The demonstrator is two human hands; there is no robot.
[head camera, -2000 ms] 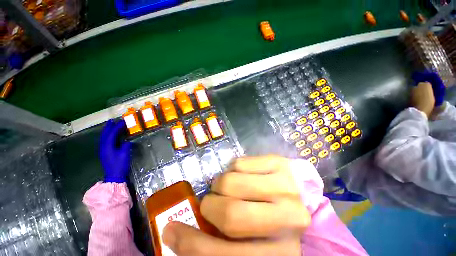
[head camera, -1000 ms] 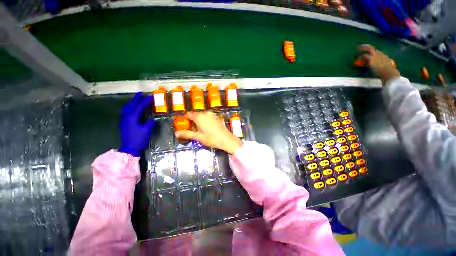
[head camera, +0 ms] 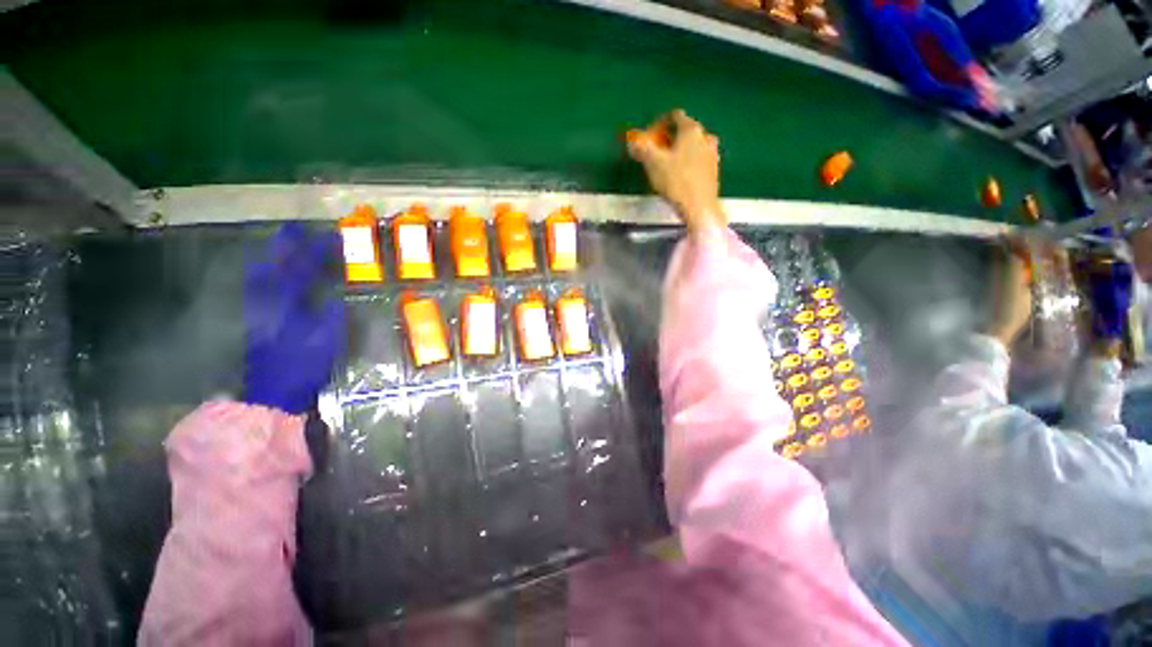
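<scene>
A clear plastic tray (head camera: 442, 461) lies in front of me. Its back row holds several orange devices (head camera: 470, 243), some with white labels up. Its second row holds several more; the leftmost (head camera: 425, 331) is slightly tilted. The front pockets are empty. My left hand (head camera: 293, 322), in a blue glove and blurred, rests at the tray's left edge with nothing seen in it. My bare right hand (head camera: 682, 162) is over the green conveyor belt (head camera: 379, 101), its fingers closed on an orange device (head camera: 644, 139) partly hidden by them.
A pale rail (head camera: 253, 204) runs between belt and bench. More orange devices (head camera: 836, 167) lie on the belt to the right. A neighbour's small-pocket tray (head camera: 821, 367) is right of my arm. A person in a white smock (head camera: 1023, 468) works at far right. Clear trays (head camera: 44, 468) lie far left.
My right hand has left the tray and reached forward and right to the belt, where it grips a device. The second row's leftmost device is uncovered. The neighbour's arm has drawn back from the belt.
</scene>
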